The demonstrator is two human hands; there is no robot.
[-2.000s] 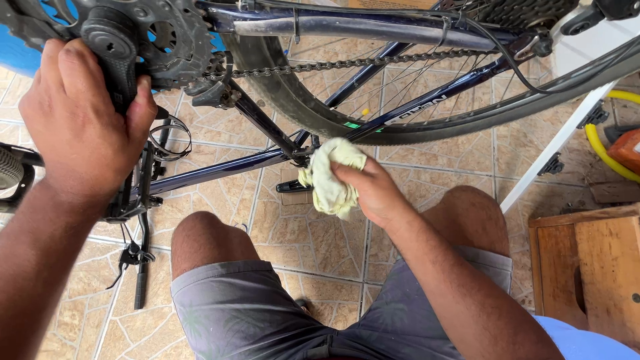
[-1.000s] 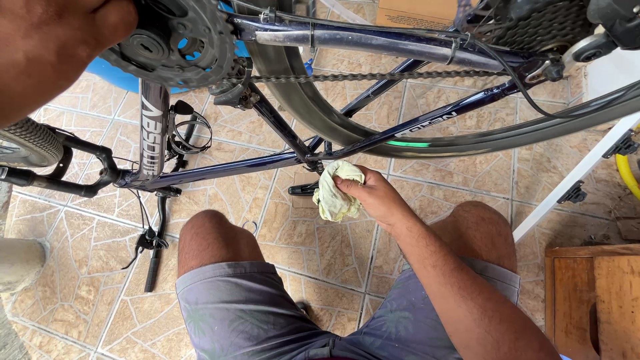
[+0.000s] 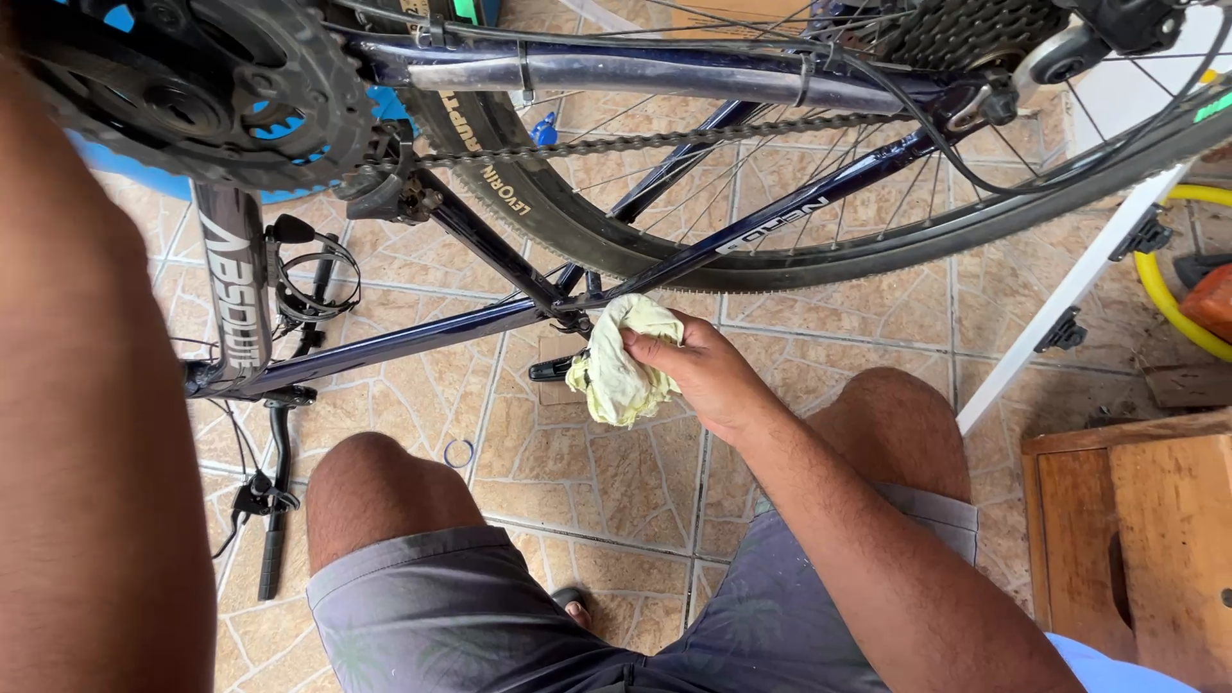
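My right hand (image 3: pixel 707 371) grips a crumpled pale yellow cloth (image 3: pixel 626 361), just below the joint where the frame tubes meet. Only my left forearm (image 3: pixel 106 423) shows, along the left edge; the hand itself is out of view. A dark blue bicycle frame (image 3: pixel 404 345) crosses the view upside down. The black crankset and chainrings (image 3: pixel 221 106) are at the top left, beside my left arm. From them the chain (image 3: pixel 654 144) runs right toward the rear cassette (image 3: pixel 962 43). Below the chain curves the rear tire (image 3: pixel 674 274).
Handlebar grip (image 3: pixel 271 558) and brake lever lie low at the left. A white metal bar (image 3: pixel 1068 308) slants at the right, near a yellow hose (image 3: pixel 1160 289) and a wooden cabinet (image 3: pixel 1078 539). Tiled floor (image 3: pixel 539 472) lies under the bicycle, with a small ring (image 3: pixel 459 453) on it.
My left hand has moved from the crank arm up and out of view at the upper left. My right hand keeps hold of the cloth near the same frame joint.
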